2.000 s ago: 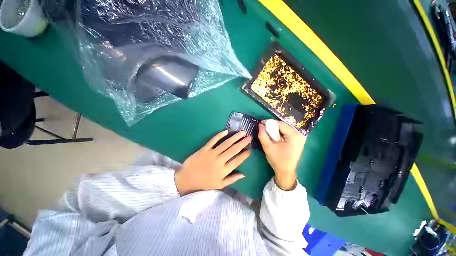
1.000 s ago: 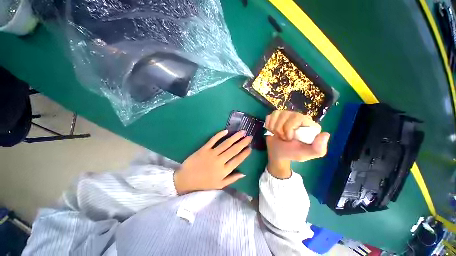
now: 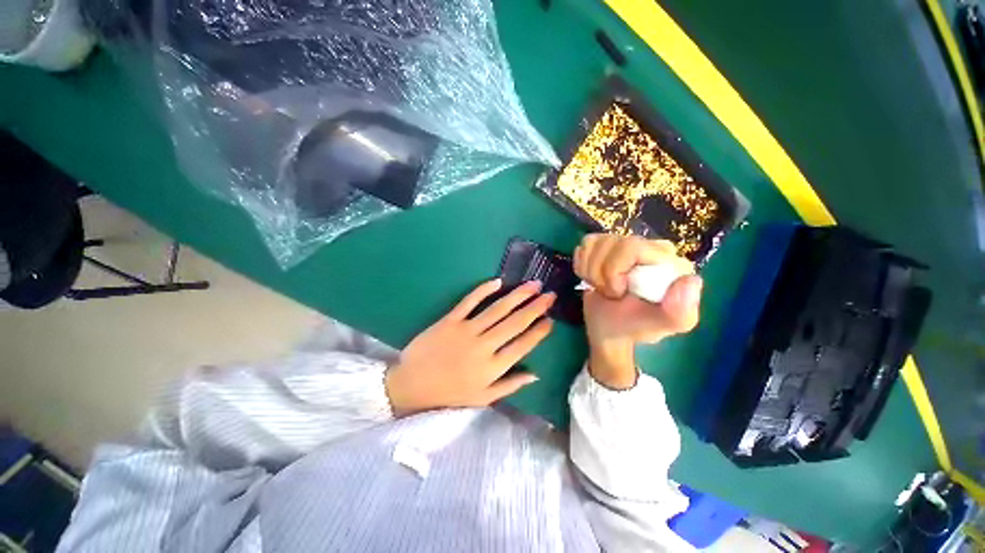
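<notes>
A dark ribbed plastic housing (image 3: 526, 262) lies flat on the green bench in front of me. My left hand (image 3: 467, 351) is spread palm down, its fingertips resting on the housing and pressing it to the bench. My right hand (image 3: 637, 292) is closed in a fist around the white handle of a hand tool (image 3: 651, 282), over the housing's right end. The tool's thin tip points left toward the housing; whether it touches is unclear. A shallow dark tray (image 3: 562, 197) with a heap of tiny gold bits (image 3: 605, 162) lies just beyond my right hand.
A clear plastic bag (image 3: 475, 108) with dark curved parts (image 3: 362, 162) lies at upper left, beside a white tub (image 3: 54, 38). A wide black block of flat parts (image 3: 826, 346) with a blue edge stands at right. A yellow line (image 3: 734, 108) crosses the bench. A dark stool stands at left.
My right fist has turned from upright over the housing to tilted toward the right, with the tool still held. My left hand stays on the housing. The whole view has shifted slightly.
</notes>
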